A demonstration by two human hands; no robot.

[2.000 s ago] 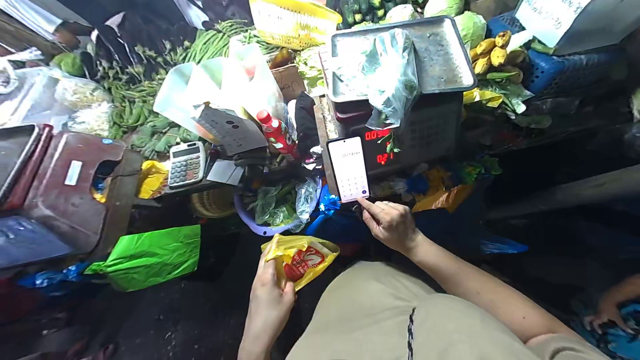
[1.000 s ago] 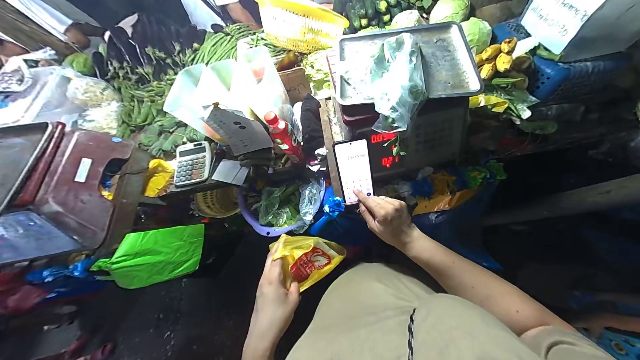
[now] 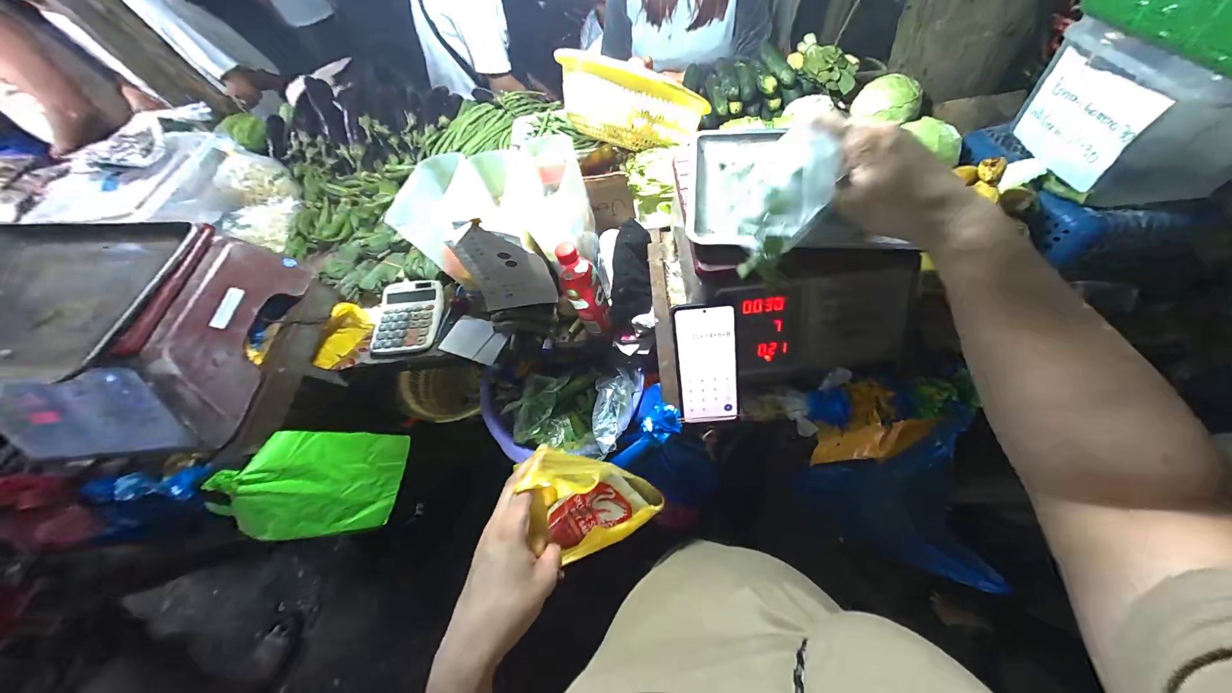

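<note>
My left hand (image 3: 515, 549) holds a yellow plastic bag (image 3: 592, 505) by its edge; a red and white packet shows inside. At the upper right, my right hand (image 3: 881, 168) is closed on a clear plastic bag (image 3: 794, 183) of leafy greens, over the metal tray (image 3: 712, 207) of a digital scale. Red digits glow on the scale's front (image 3: 828, 313). A smartphone (image 3: 705, 361) with a calculator on its screen stands upright against the scale, touched by neither hand.
A calculator (image 3: 408, 318) and a red bottle (image 3: 582, 289) lie left of the scale. Below them is a purple basin (image 3: 496, 414) of bagged greens. Behind stand a yellow basket (image 3: 630, 101), long beans (image 3: 496, 120) and cabbages (image 3: 887, 98). People stand across the stall.
My right hand has moved from the phone's screen up to the clear bag on the scale tray and has taken hold of it. My left hand still holds the yellow bag.
</note>
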